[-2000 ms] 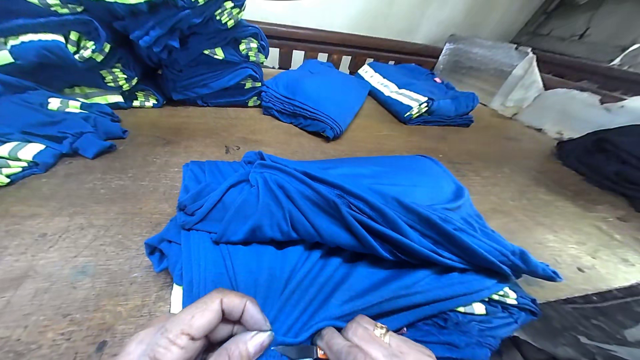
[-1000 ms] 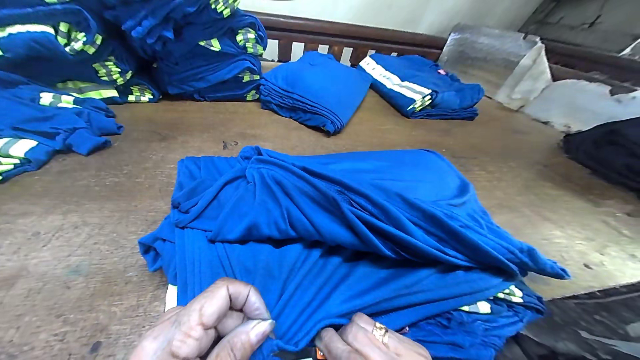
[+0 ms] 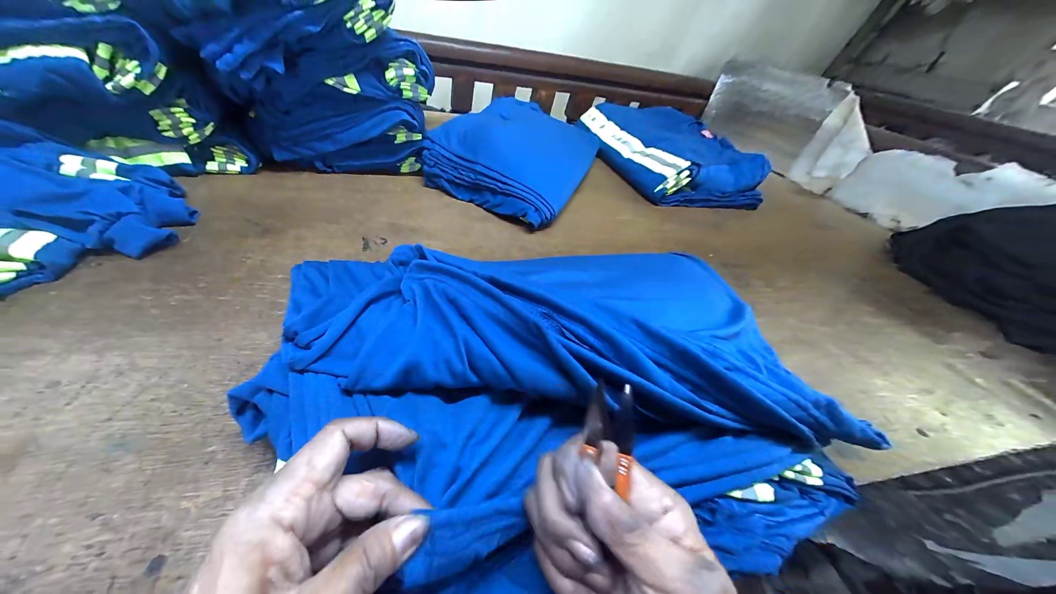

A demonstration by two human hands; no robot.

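Blue knit garments (image 3: 528,330) lie in a loose, rumpled heap in front of me, with reflective yellow-and-silver tape at the lower right. My left hand (image 3: 330,511) pinches the near hem of the top garment between thumb and a finger. In my right hand (image 3: 619,520) is a pair of small thread snips (image 3: 612,437) with orange handles, its two blade tips pointing up and apart. The fingers of that hand also rest against the hem. Part of the cloth is hidden behind both hands.
Piles of blue garments with reflective tape (image 3: 330,91) stand at the back left. A folded blue stack (image 3: 516,157) and a folded taped garment (image 3: 672,157) lie at the back of the wooden table (image 3: 148,346). Black cloth (image 3: 982,272) is at the right edge; clear plastic (image 3: 767,107) lies behind.
My right hand has turned up and the snips' blades now show above it; before, only a bit of orange showed beneath the fingers. The near hem is raised between my hands.
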